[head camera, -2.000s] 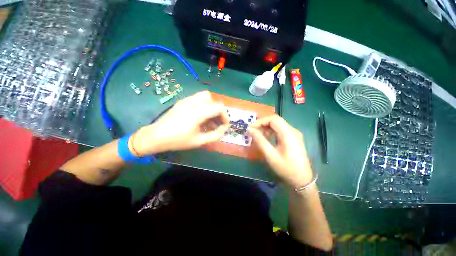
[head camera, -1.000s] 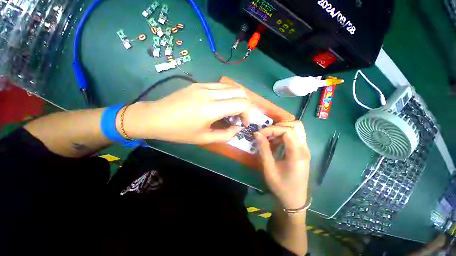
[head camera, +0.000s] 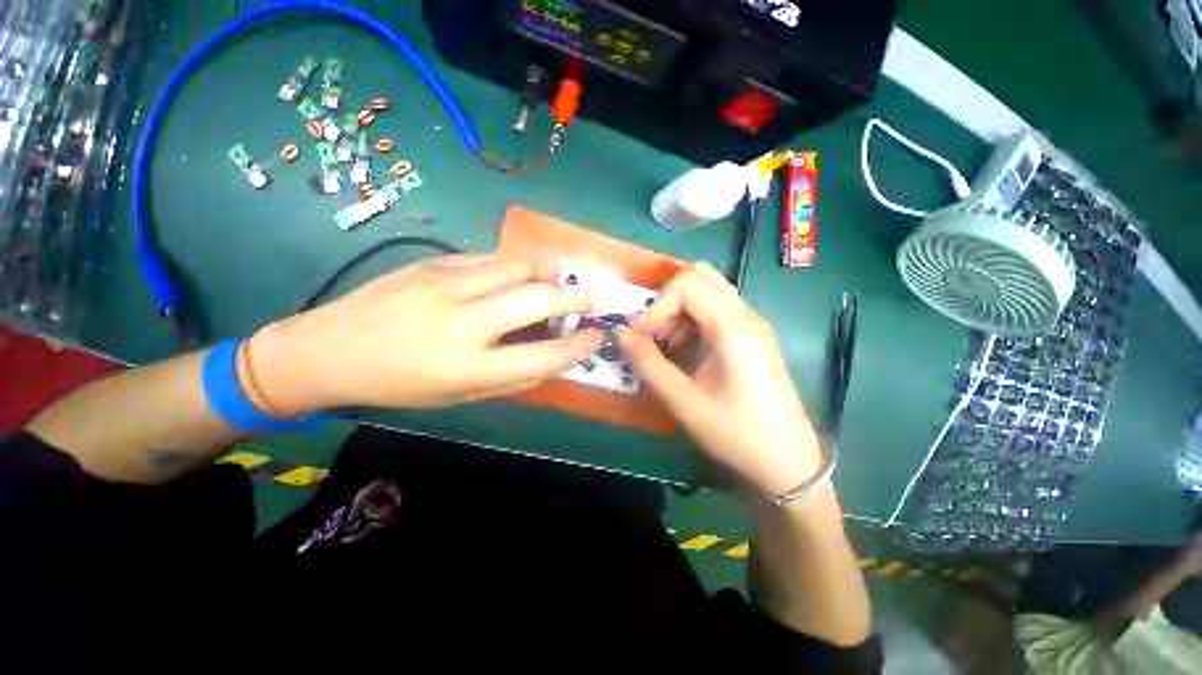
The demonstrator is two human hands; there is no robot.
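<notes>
The white square fixture (head camera: pixel 609 373) with a dark centre and round corner dots lies on the orange-brown mat (head camera: pixel 534 235). My left hand (head camera: pixel 429 330) reaches over its left side, fingers extended and fingertips at the dark centre. My right hand (head camera: pixel 712 369) is at its right side, thumb and fingertips close together over the centre. The fingers hide much of the fixture. Whether either hand holds a small part cannot be told.
Small circuit boards (head camera: pixel 376 201) lie inside the blue cable (head camera: pixel 148 172). A black power box (head camera: pixel 686 66) stands behind. The white bottle (head camera: pixel 699 197), red packet (head camera: pixel 800 211), tweezers (head camera: pixel 842 369), fan (head camera: pixel 986 270) and blister trays (head camera: pixel 1041 396) are around. A person's arm (head camera: pixel 1167 580) shows lower right.
The view has turned and shifted. My left hand's fingers are straighter and flatter over the fixture than before. Both hands stay at the fixture.
</notes>
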